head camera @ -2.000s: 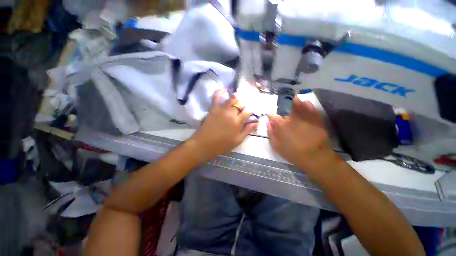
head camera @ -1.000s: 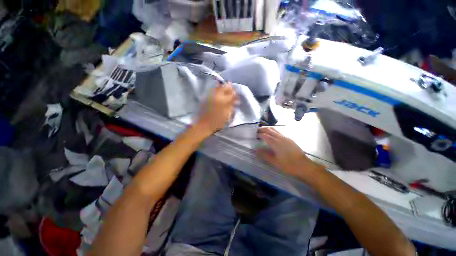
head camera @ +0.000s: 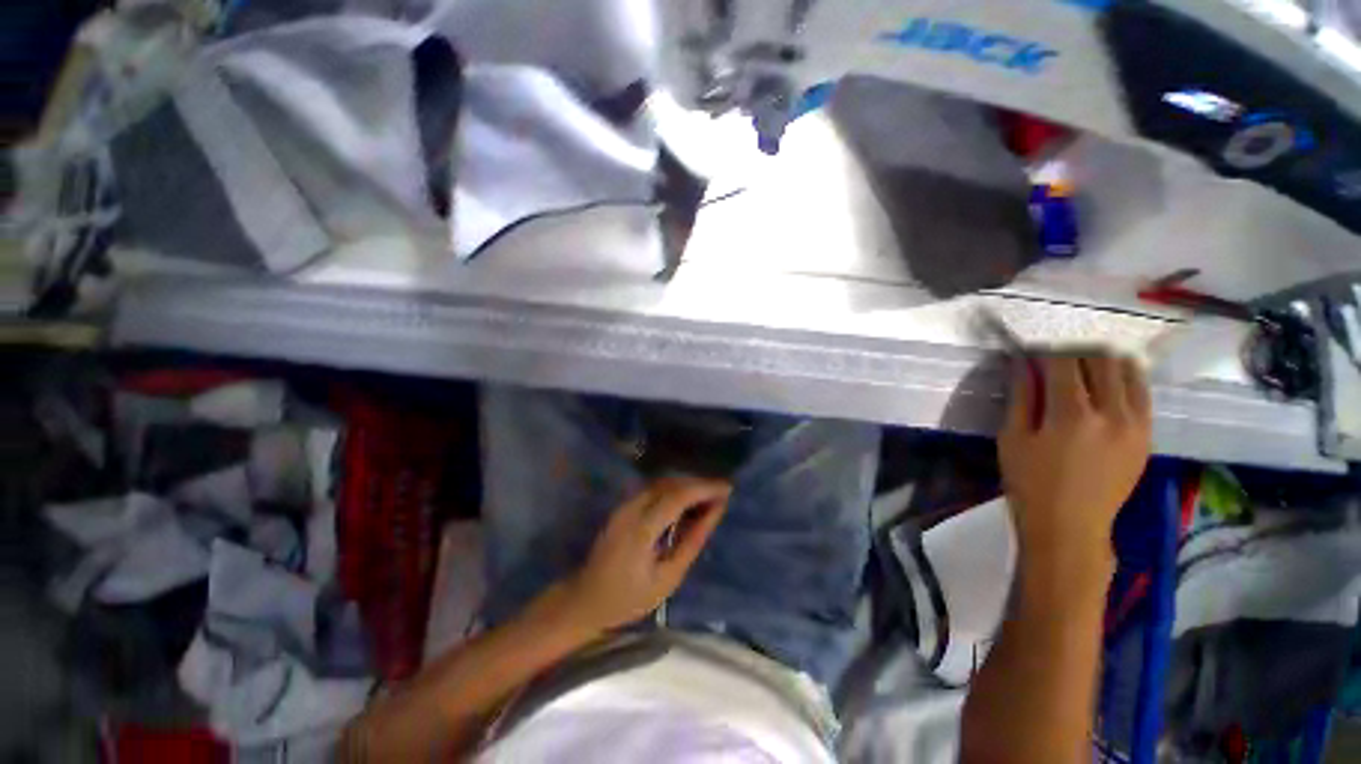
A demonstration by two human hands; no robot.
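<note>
The pale joined workpiece (head camera: 552, 149) with dark strips lies heaped on the white table, left of the needle area. Neither hand touches it. My left hand (head camera: 657, 545) is over my lap, its thumb and fingertips curled together; I see nothing in it. My right hand (head camera: 1078, 426) is at the table's front edge, right of centre, closed on the snips (head camera: 997, 332), whose blurred dark tip points up and left. The presser foot area of the sewing machine (head camera: 970, 45) is under a bright glare, its details unclear.
A dark mesh-like panel (head camera: 948, 187) lies under the machine arm, with a blue bottle (head camera: 1054, 217) beside it. A red-handled tool (head camera: 1194, 296) and dark coil (head camera: 1281, 352) are farther right. A red crate (head camera: 391, 523) and blue crate (head camera: 1146, 597) flank my legs.
My left hand has left the workpiece and dropped over my lap. My right hand has moved right and taken hold of the snips from the table. The view has shifted too.
</note>
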